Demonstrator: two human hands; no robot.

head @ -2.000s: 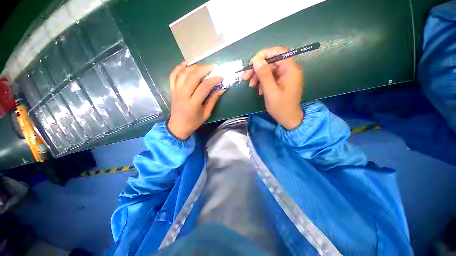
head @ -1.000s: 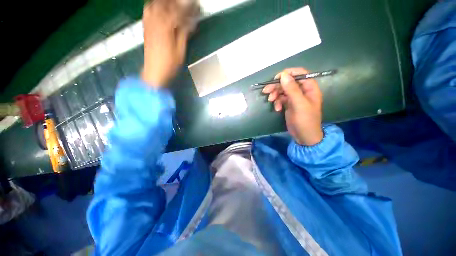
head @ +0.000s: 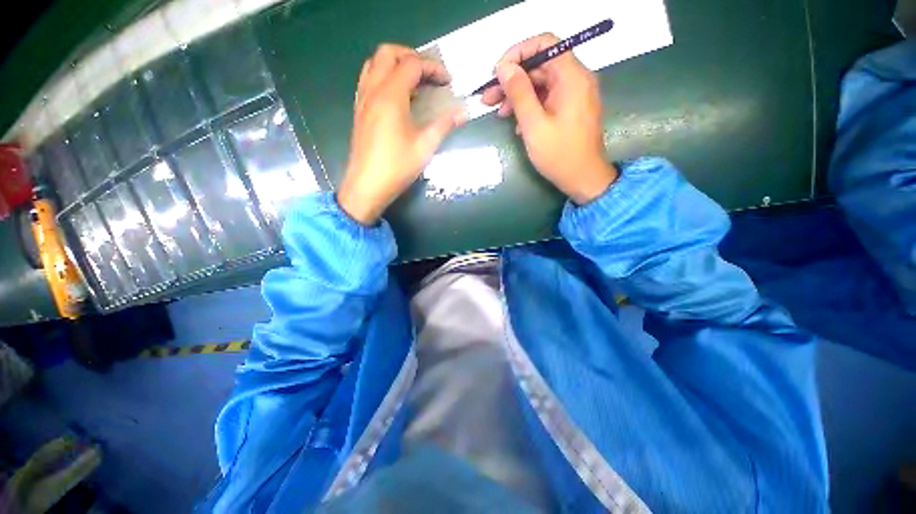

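My right hand (head: 555,118) holds black tweezers (head: 573,42) with pale lettering, their tip at the white backing sheet (head: 633,35) near the edge of its grey-beige block of pieces (head: 434,100). My left hand (head: 392,131) lies over the left end of the sheet, thumb and index finger spread around the beige block; whether it pinches the sheet is unclear. A glaring white circuit board module (head: 464,172) lies on the green mat just below the hands, touched by neither.
A clear blister tray (head: 181,216) with rectangular pockets lies at the left. A yellow-orange tool (head: 58,263) and a red block (head: 13,181) are at the far left. A white rail (head: 131,55) curves across the upper left. Another person's blue sleeve (head: 879,151) is at the right.
My left hand has come back from the rail at the top to the sheet's left end. My right hand has moved left with the tweezers, from beside the module to the sheet.
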